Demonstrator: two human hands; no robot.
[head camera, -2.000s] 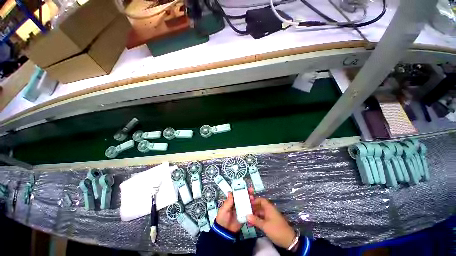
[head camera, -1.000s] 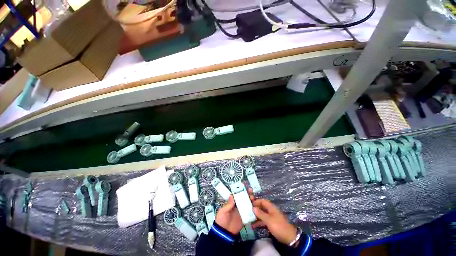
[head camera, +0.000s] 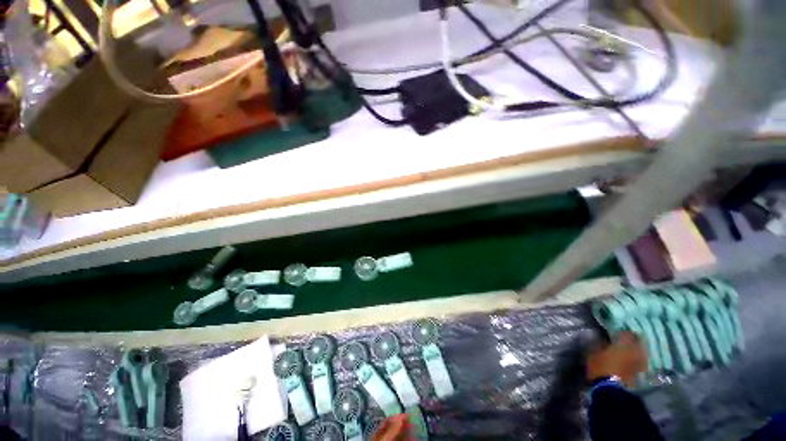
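Mint-green handheld fans (head camera: 297, 400) lie loose on the silvery film before me, the nearest cut off by the lower edge. My left hand (head camera: 394, 428) is at the bottom edge, partly cut off, beside a pale green handle; its grip is unclear. My right hand (head camera: 617, 357) is blurred, at the left end of the slanted row of fans (head camera: 689, 327). It closes over a fan's handle, with the round head (head camera: 608, 315) showing above it.
A white sheet (head camera: 220, 392) with a pen-like tool lies left of the loose fans, and a small fan group (head camera: 140, 392) stands beyond. More fans lie on the green conveyor (head camera: 483, 241). A slanted post (head camera: 603, 232) rises near the row. The shelf (head camera: 379, 159) holds a box and cables.
My hands have parted. The right went right to the row with the fan; the left stays low, near the loose fans. The view has tilted up, so the bench sits lower.
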